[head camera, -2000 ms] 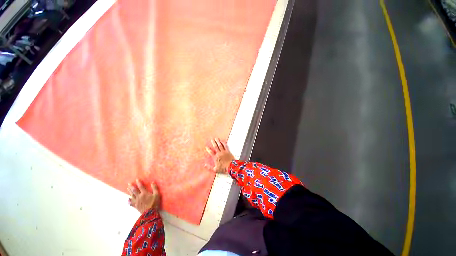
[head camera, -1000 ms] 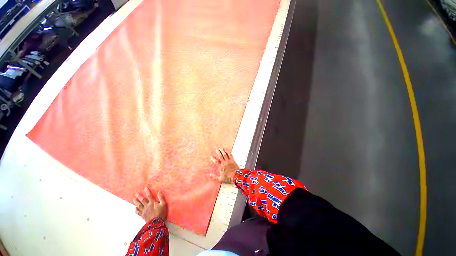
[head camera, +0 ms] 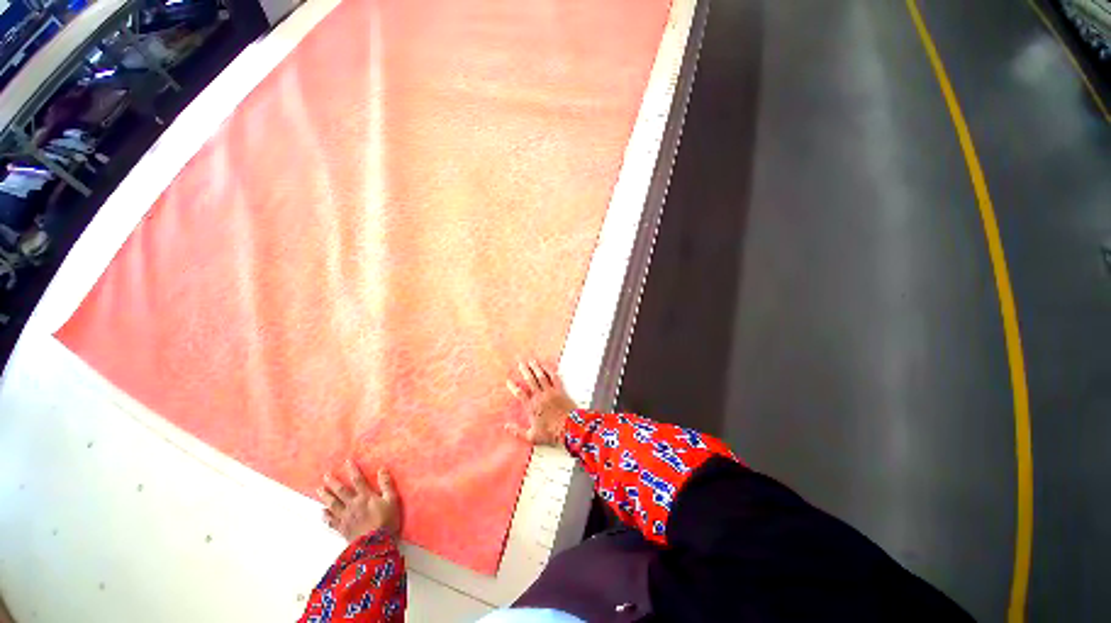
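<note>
The coral-red fabric ply (head camera: 378, 243) lies on the white spreading table (head camera: 134, 499), with several long soft folds running away from me. My left hand (head camera: 361, 504) lies flat with fingers spread on the cut end of the fabric, near its corner. My right hand (head camera: 541, 404) lies flat with fingers spread on the side edge, beside the edge scale (head camera: 556, 487). Neither hand grips anything. The near corner of the fabric lies between and below the hands.
The table's side edge runs away along the right of the fabric. Beyond it is a grey floor (head camera: 841, 304) with a yellow lane line (head camera: 1001, 280). Racks with mixed items (head camera: 73, 146) stand past the table's far left side.
The view has shifted slightly, moving the table and hands a little in the picture. Both hands remain flat at about the same places on the fabric.
</note>
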